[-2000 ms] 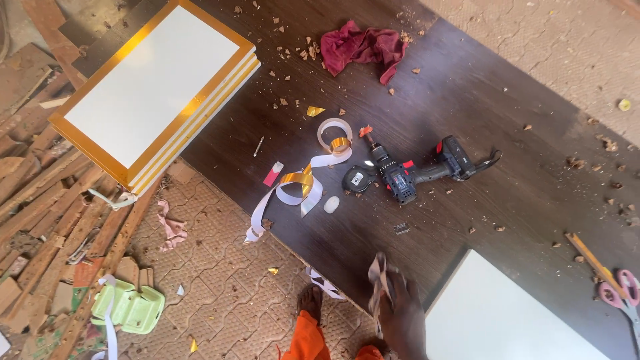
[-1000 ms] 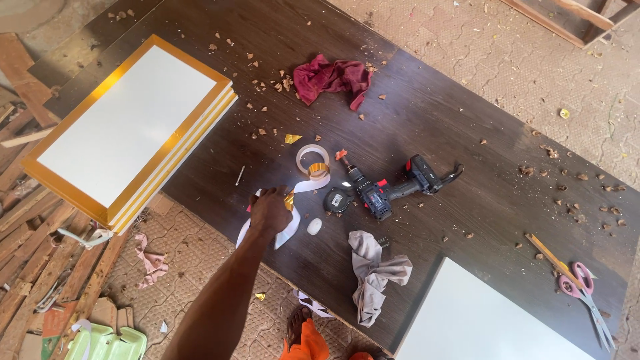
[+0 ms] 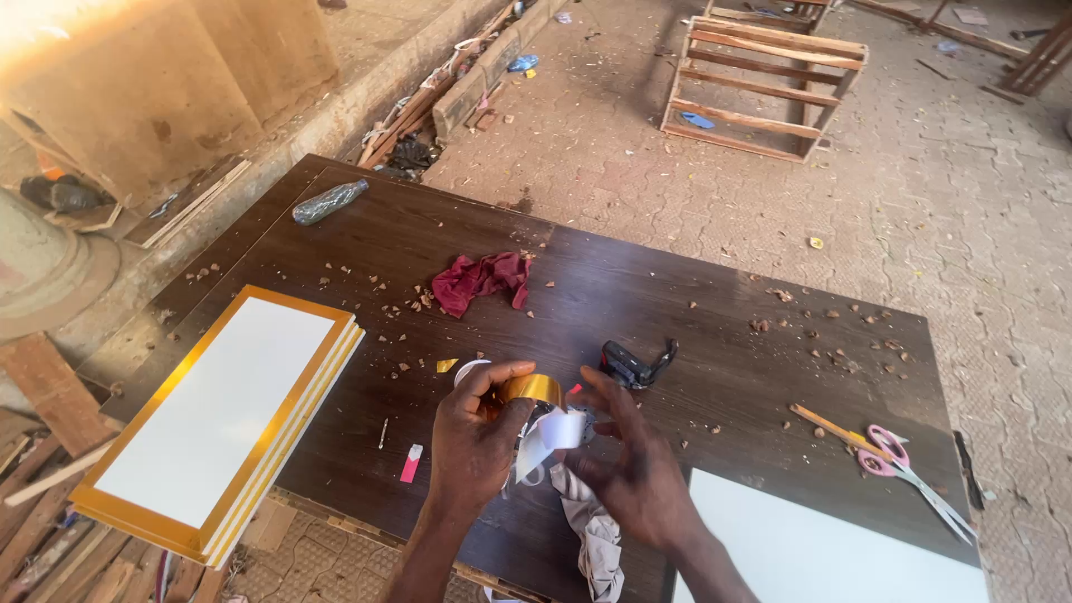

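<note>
My left hand [image 3: 481, 427] grips a roll of gold edging tape [image 3: 536, 389] with a white backing, held up over the dark wood-grain board. Beside the loose white end is my right hand [image 3: 624, 456], fingers apart; whether it touches the tape I cannot tell. Behind the hands lies a cordless drill [image 3: 628, 364], mostly hidden. A grey cloth [image 3: 590, 536] lies below my right hand. White panels with gold edging [image 3: 222, 419] are stacked at the left, and a plain white panel [image 3: 812, 544] lies at the lower right.
A maroon cloth [image 3: 481, 280], a plastic bottle [image 3: 331, 202], pink-handled scissors [image 3: 913, 477], a pencil [image 3: 842, 431] and a pink-and-white piece [image 3: 411, 463] lie on the board among small brown chips. Wood scraps [image 3: 59, 502] pile up at the left; a slatted wooden frame [image 3: 762, 88] stands beyond.
The tape roll, lying on the board two seconds ago, is now raised in my left hand. The grey cloth has left my hand and lies on the board. The view has tilted up.
</note>
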